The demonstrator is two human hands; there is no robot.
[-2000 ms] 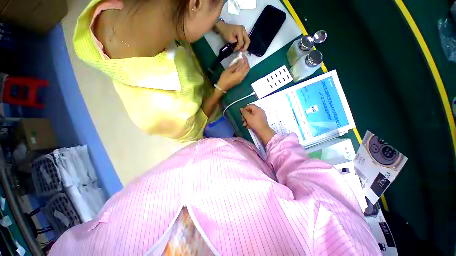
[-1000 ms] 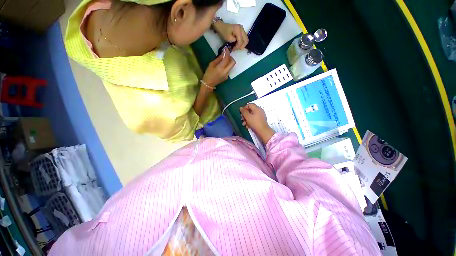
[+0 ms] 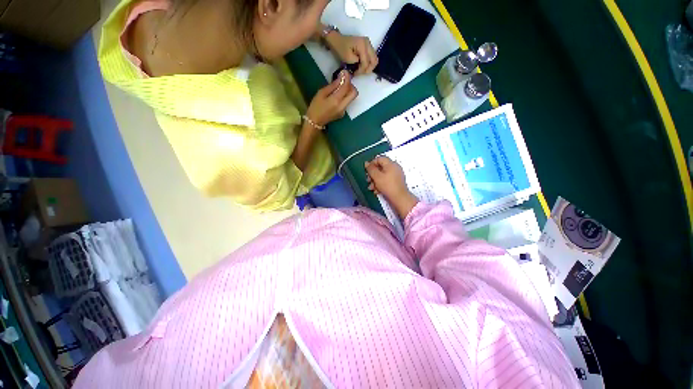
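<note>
My right hand (image 3: 387, 180) rests with curled fingers on the left edge of the white work instruction sheets (image 3: 414, 173), which have a blue printed panel; I see nothing held in it. My left hand is not in view. Beside the sheets, a person in yellow holds a small black device (image 3: 346, 71) in the fingers of both hands. It is partly hidden by those fingers.
A smartphone (image 3: 406, 42) lies on a white mat (image 3: 366, 96). A multi-port white charger (image 3: 414, 121) with a cable and two metal-topped bottles (image 3: 466, 96) stand by the sheets. A printed leaflet (image 3: 579, 251) lies at right, by the yellow-edged green belt (image 3: 593, 137).
The person's hands have moved slightly left and down from the phone, and the white piece between their fingers no longer shows clearly. The head has shifted. My right hand has not moved.
</note>
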